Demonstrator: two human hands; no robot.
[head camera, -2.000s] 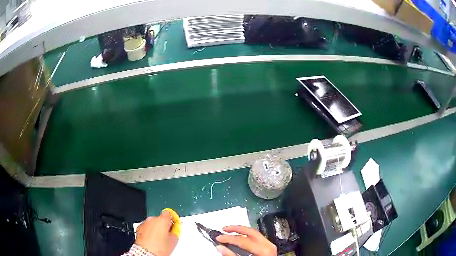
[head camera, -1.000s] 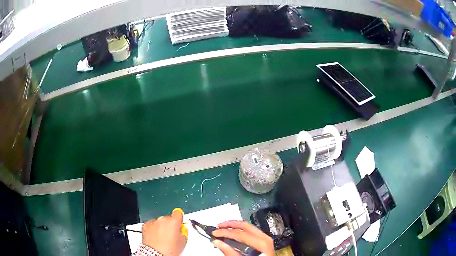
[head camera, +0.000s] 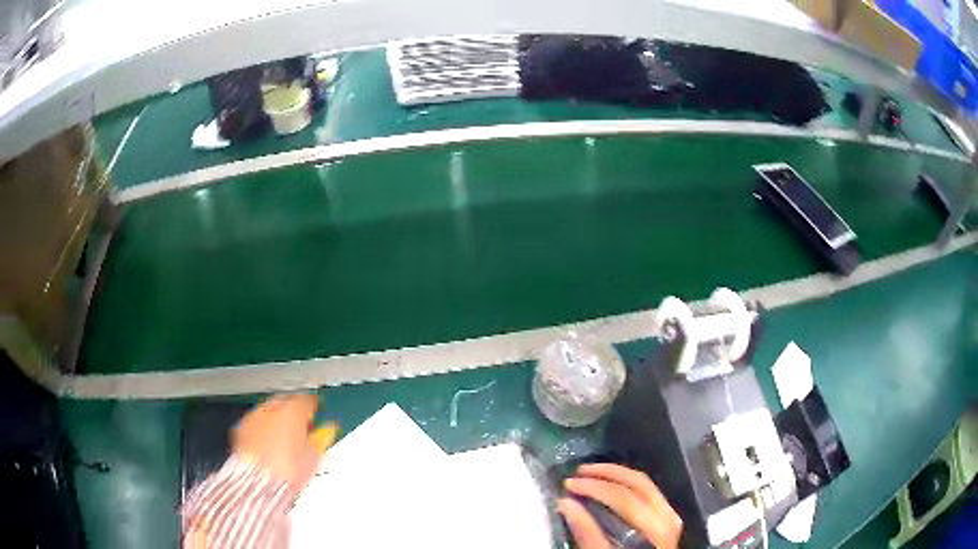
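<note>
My left hand (head camera: 277, 434), blurred, with yellow on a finger, is at the black panel (head camera: 202, 445) at lower left. Its fingers reach over the panel's upper part; their grip is hidden. My right hand (head camera: 633, 504) is at the bottom edge, right of the sheet, with its fingers around the dark handle of the soldering iron (head camera: 620, 528). The iron's tip does not show. The hand covers part of the small black stand (head camera: 566, 468). The white work sheet (head camera: 488, 499) lies between my hands, with a pointed white corner (head camera: 388, 456) at its left.
A silvery round tin (head camera: 579, 380) stands left of the grey solder feeder (head camera: 695, 429) with its white reel (head camera: 708, 335). A black open tray (head camera: 820, 440) is right of it. Behind runs the green conveyor (head camera: 429, 247), with a framed panel (head camera: 806, 206) at right. A white shelf crosses above.
My left hand has moved left and up from the sheet to the black panel, which shows lower. My right hand has moved right to the stand. The conveyor panel has shifted right.
</note>
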